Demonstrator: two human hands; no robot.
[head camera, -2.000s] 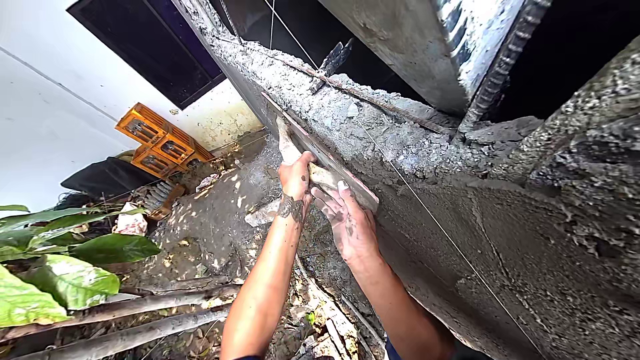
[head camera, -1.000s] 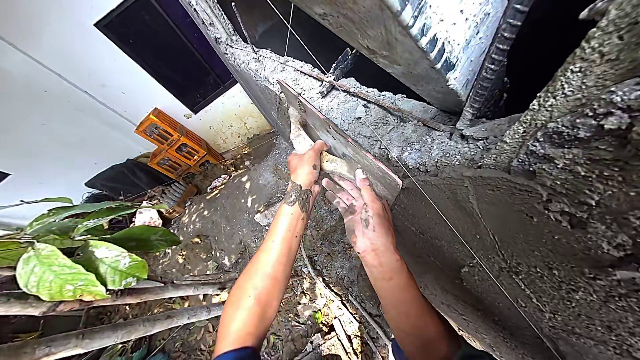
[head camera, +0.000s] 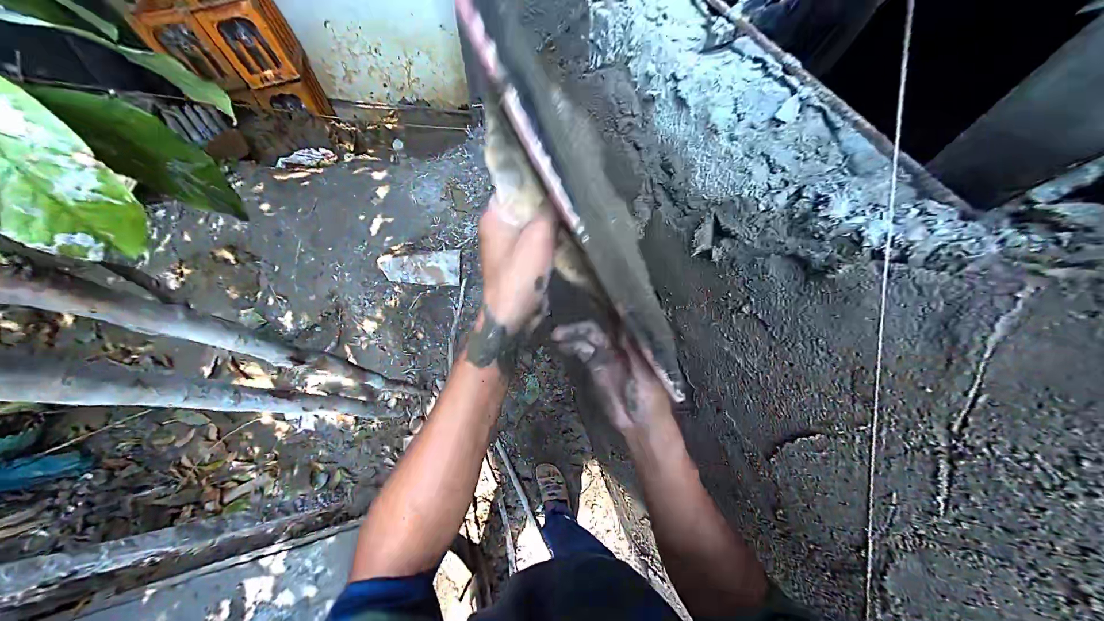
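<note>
A long plastering float (head camera: 578, 190), a flat board smeared with mortar, stands on edge close to the mortar-coated wall (head camera: 776, 379). My left hand (head camera: 517, 259) is closed around the pale handle on its back, and wet mortar clings to that wrist. Near the lower end, my right hand (head camera: 612, 371) lies against the back of the board with the fingers partly spread; blur hides how firmly it presses. Rough, crumbly mortar (head camera: 742, 129) covers the wall's top beside the board's far end.
A taut string (head camera: 884, 285) runs down in front of the wall at right. A rebar (head camera: 845, 121) lies along the wall's top. At left are wooden poles (head camera: 172, 323), large green leaves (head camera: 60, 172) and orange crates (head camera: 233, 43). A brick fragment (head camera: 420, 268) lies on the ground.
The view has swung downward, now showing a foot and more of the ground. Both hands stay at the float, whose face appears more edge-on than a second ago.
</note>
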